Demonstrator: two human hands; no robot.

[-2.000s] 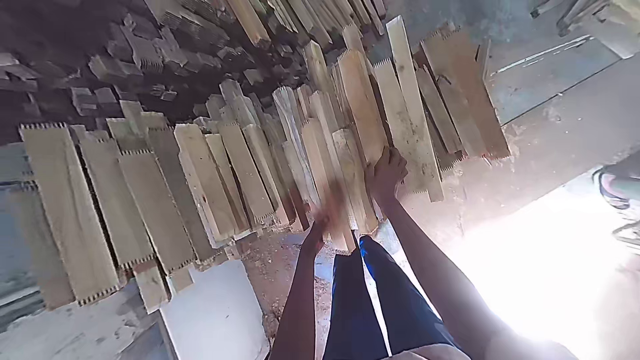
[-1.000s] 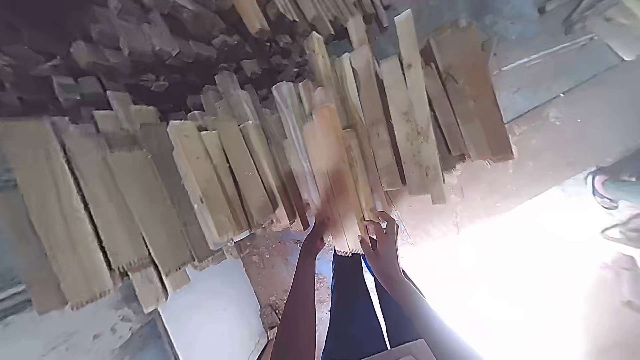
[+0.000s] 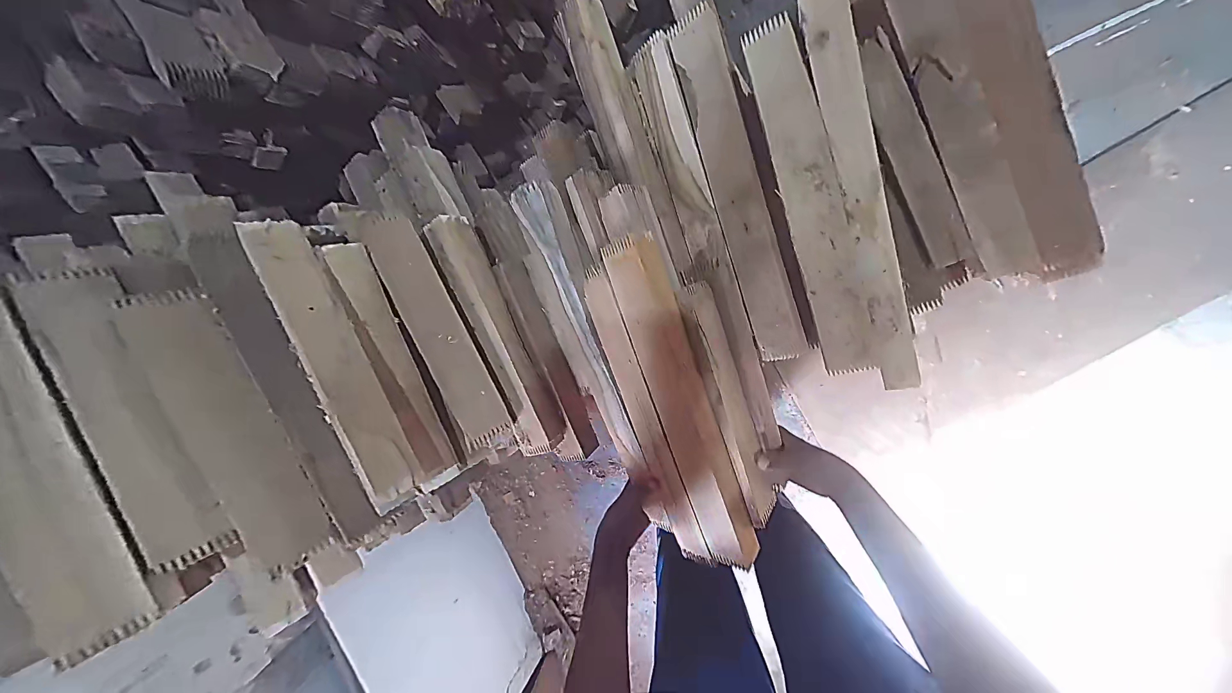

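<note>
A bundle of finger-jointed wooden boards [image 3: 688,414] lies just above my legs, near the centre. My left hand [image 3: 650,491] presses on the bundle's left side close to its lower end, its fingers mostly hidden. On the opposite side, my right hand [image 3: 778,460] grips the bundle's right edge. The boards stand side by side with comb-cut ends toward me. More boards adjoin them: pale ones [image 3: 327,356] at the left and longer ones [image 3: 837,221] at the upper right.
A dark heap of wood offcuts [image 3: 260,115] fills the upper left. Wide boards [image 3: 192,423] lie at the left above a white panel [image 3: 433,587]. A brown board [image 3: 1020,144] lies at the right, beside the concrete floor [image 3: 1145,231]. Bright light washes out the lower right.
My right hand was higher on the boards two seconds ago, then moved down to the bundle's lower end; now it is at the right side. My left hand has stayed at the left side.
</note>
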